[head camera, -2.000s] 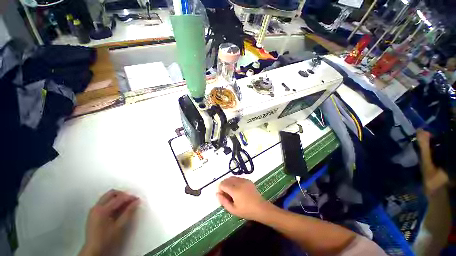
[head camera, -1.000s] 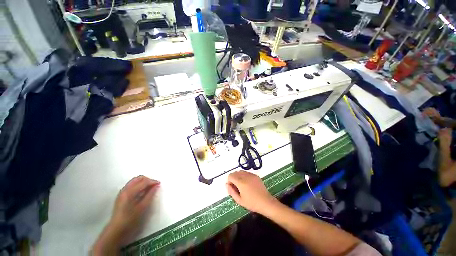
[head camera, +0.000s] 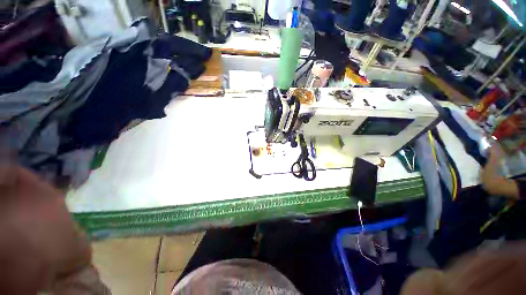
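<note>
The white sewing machine stands on the white table with its green front edge. Black scissors lie right of the needle area. A black phone or power bank with a white cable lies at the table edge. My left hand is large, blurred and cut off at the lower left, close to the lens. My right hand is blurred and cut off at the lower right. The fingers of both are unclear.
Navy and grey garment pieces are heaped at the table's left. A green thread cone stands behind the machine. A blue crate holds cloth below the table. Grey and navy cloth with yellow trim hangs at the right, beside another person's arm.
Both my hands have left the tabletop and come up close to the lens, at the lower left and lower right. The view has shifted, so the machine appears more level and further right.
</note>
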